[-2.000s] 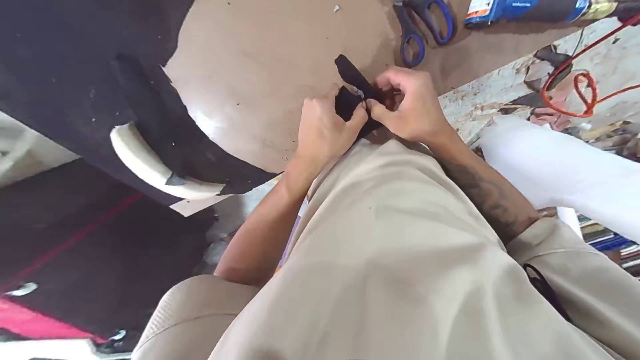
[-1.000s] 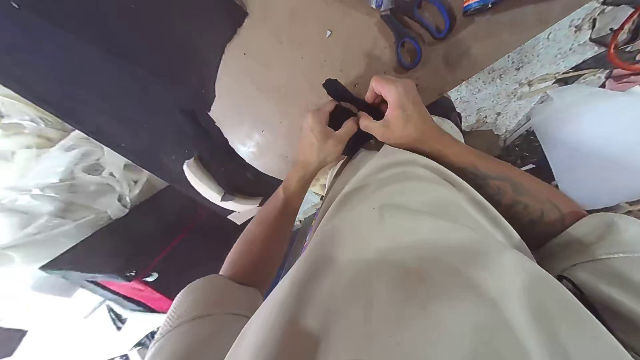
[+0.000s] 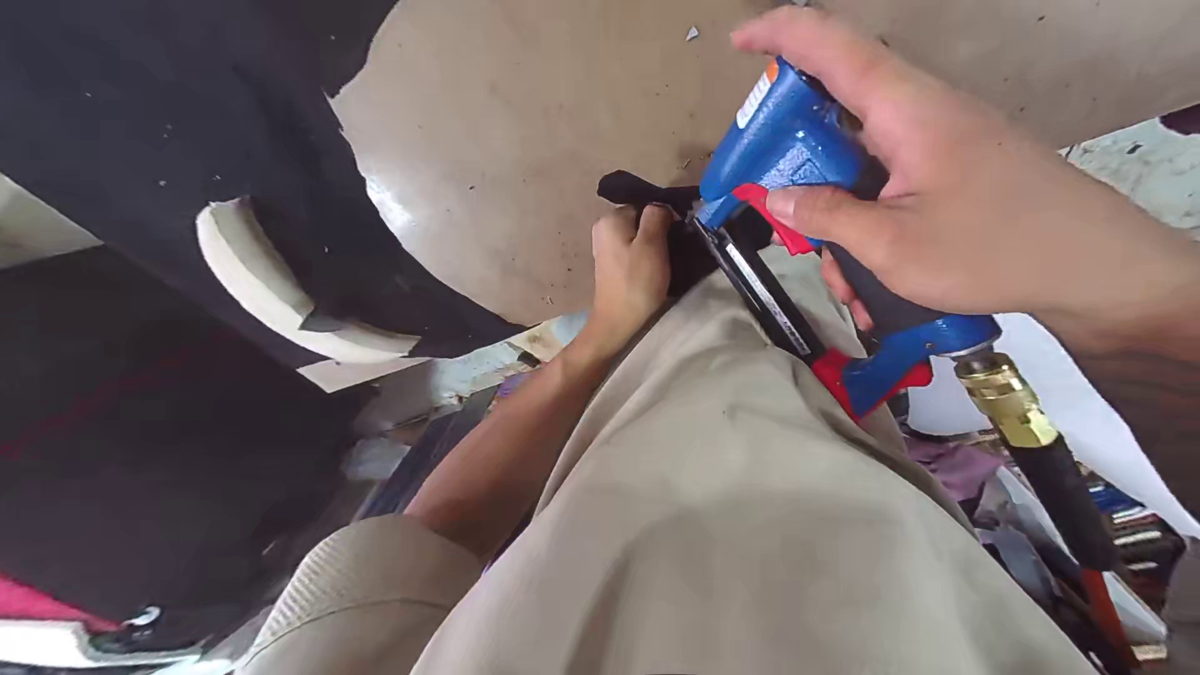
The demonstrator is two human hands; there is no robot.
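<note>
My right hand point(image 3: 937, 178) is wrapped around the black grip of a blue pneumatic staple gun point(image 3: 783, 141), with the thumb by its red trigger. Its nose points at a piece of black fabric point(image 3: 689, 258) near the table edge; whether the two touch is hard to tell. A brass air fitting point(image 3: 1008, 398) joins the gun's handle to a hose. My left hand point(image 3: 633, 258) pinches that black fabric just left of the nose, and one end of the fabric sticks out above the fingers. What lies under the fabric is hidden.
A tan board point(image 3: 506, 141) covers the work surface. Black cloth point(image 3: 187, 103) lies over its left side, with a curved cream strip point(image 3: 262, 272) on it. Beyond the lower left edge is a black item with red trim point(image 3: 56, 600). Scraps lie on the floor at lower right.
Both hands were on the black fabric. My right hand has left it and now holds the staple gun, while my left hand still grips the fabric. The view has shifted.
</note>
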